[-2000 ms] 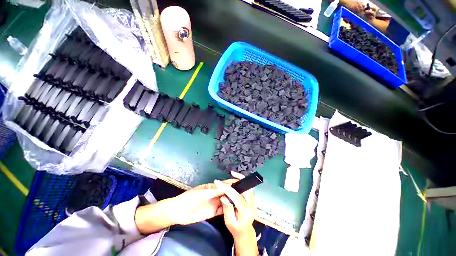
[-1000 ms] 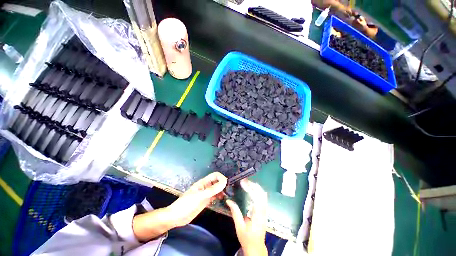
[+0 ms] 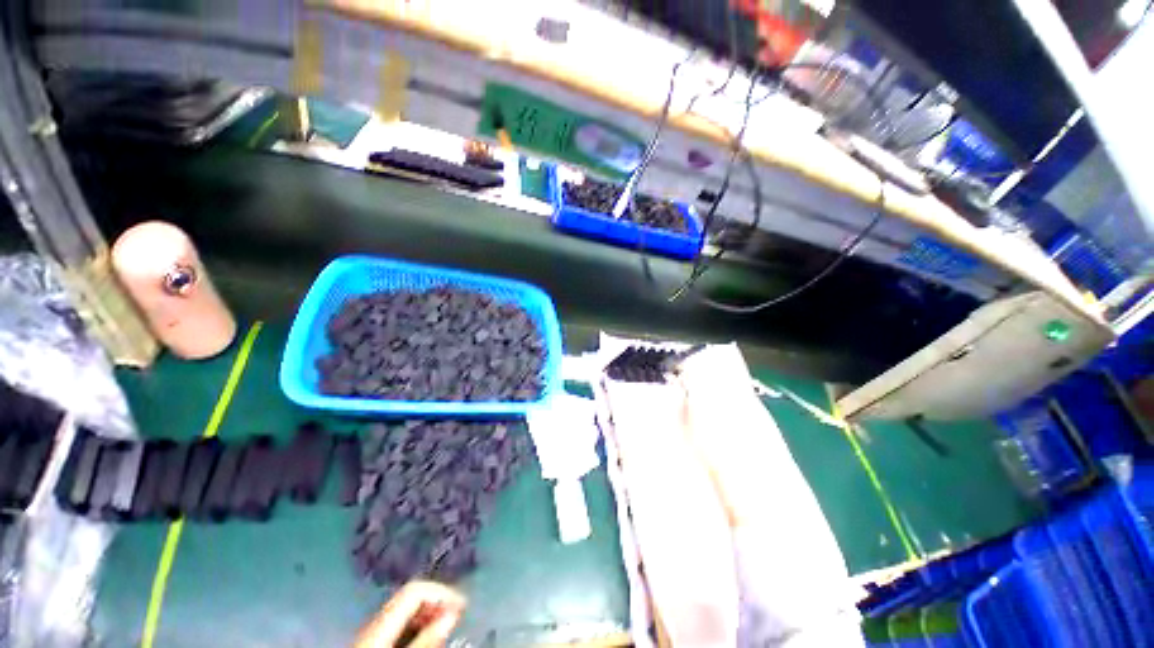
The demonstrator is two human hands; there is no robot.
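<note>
My left hand [image 3: 418, 615] is cut off by the bottom edge, just below the heap of small black pieces [image 3: 437, 487]; its fingers are curled and I cannot tell if they hold anything. A pale, washed-out shape like my right hand and sleeve [image 3: 759, 506] lies over the white layered sheets [image 3: 664, 506], its far end by a short row of black housings [image 3: 643, 363]. Glare hides the fingers and any part in them. More black housings [image 3: 190, 477] stand in a row left of the heap. The light-blue basket [image 3: 551, 339] behind the heap is full of black pieces.
A white wipe [image 3: 570, 475] lies between heap and sheets. Clear plastic liner [image 3: 57, 355] with housings is at the left edge. A pink cylinder [image 3: 171, 291] stands by a post. Across the dark conveyor is a small blue bin [image 3: 633, 234]. Blue crates [image 3: 1063, 582] fill the lower right.
The view has swung right and up. The black housing seen between my hands is no longer visible. My hands have parted; the left is now at the bottom edge, and a pale shape covers part of the sheets.
</note>
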